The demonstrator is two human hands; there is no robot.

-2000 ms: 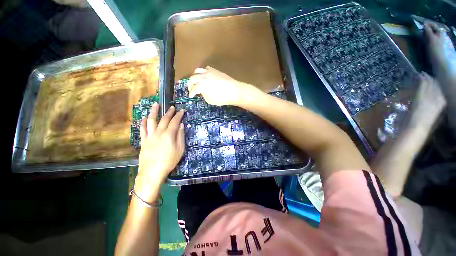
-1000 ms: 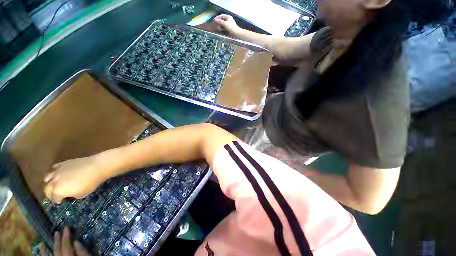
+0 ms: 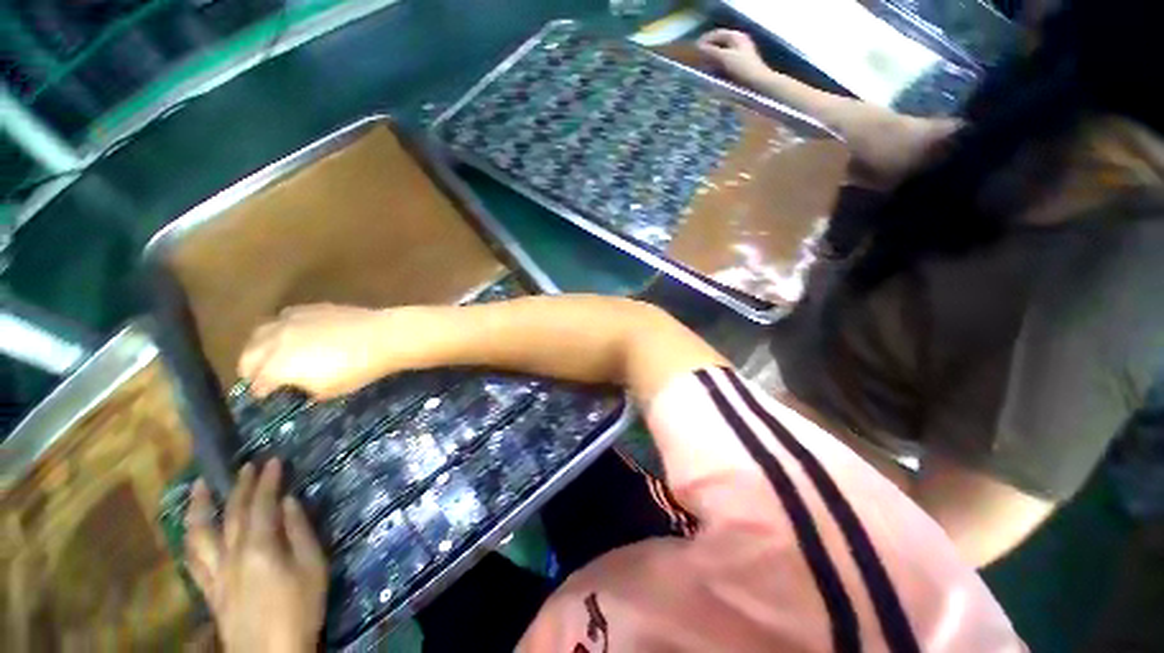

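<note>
The middle tray [image 3: 283,183] has a silver raised rim and a bare brown liner [image 3: 326,242] in its far part. Rows of dark, glittering circuit boards [image 3: 440,478] fill its near part. My right hand [image 3: 313,353] is over the far left end of the rows, fingers curled down; whether a board is under the fingertips is hidden. My left hand [image 3: 262,561] lies at the middle tray's left rim, fingers spread, beside a small dark green group of boards [image 3: 175,504] at the left tray's edge. Its fingertips are blurred.
The left tray [image 3: 77,396] with a stained yellow-brown base is cut off at the left. A neighbour's angled tray [image 3: 613,239] holds many boards and brown liner with shiny film. A person [image 3: 983,319] sits at the right, one hand by that tray. A white sheet [image 3: 843,45] lies beyond.
The view first swung right, then partly back, so the left tray shows again. My right hand remains at the left end of the board rows, my left hand by the tray's left rim.
</note>
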